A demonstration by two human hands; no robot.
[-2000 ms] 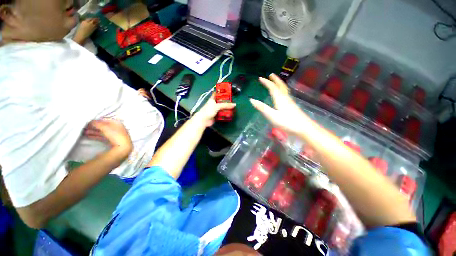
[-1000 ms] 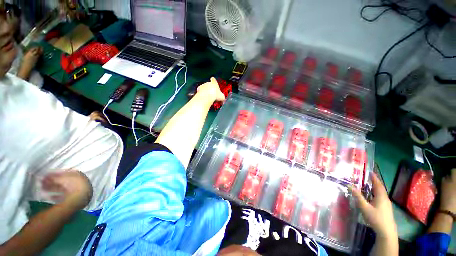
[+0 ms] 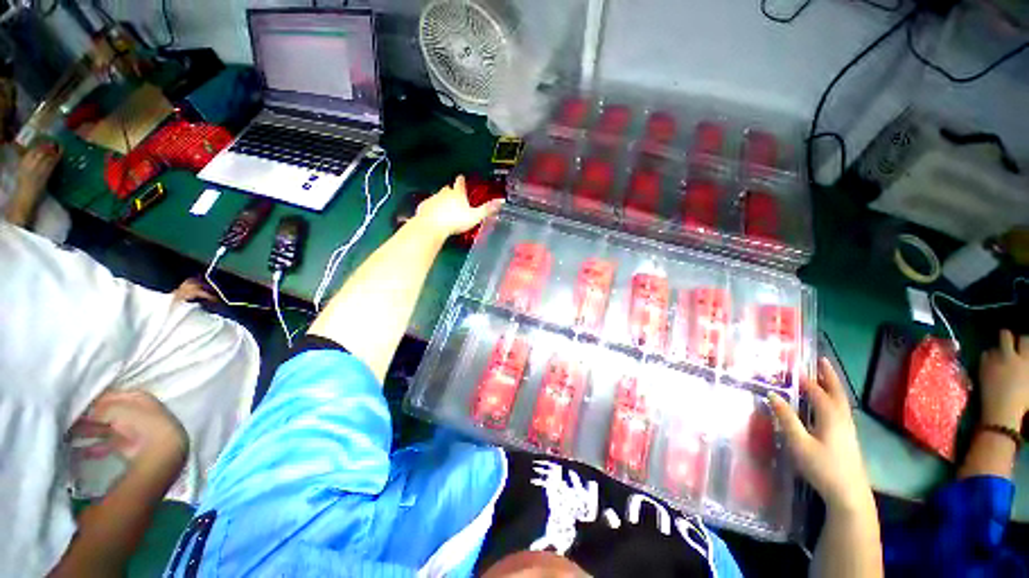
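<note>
A clear plastic tray (image 3: 454,359) with red phones (image 3: 556,395) in its pockets lies in front of me, its near edge over my lap. My right hand (image 3: 821,435) is at its right edge, fingers spread, thumb over the rim. My left hand (image 3: 449,209) reaches to the bench left of the back tray stack, at a red phone (image 3: 480,201); the fingers partly cover it, and whether they grip it is unclear. Glare hides some pockets at the front right.
Stacked trays of red phones (image 3: 700,203) stand behind. A laptop (image 3: 296,147), two cabled keypad phones (image 3: 286,244) and a fan (image 3: 465,51) are left and back. A red bubble-wrap pouch (image 3: 935,397) and tape roll (image 3: 916,259) lie right. People's arms show on both sides.
The view has swung right. My right hand has moved from above the bench to the tray's right edge. My left hand has moved the red phone towards the tray stack.
</note>
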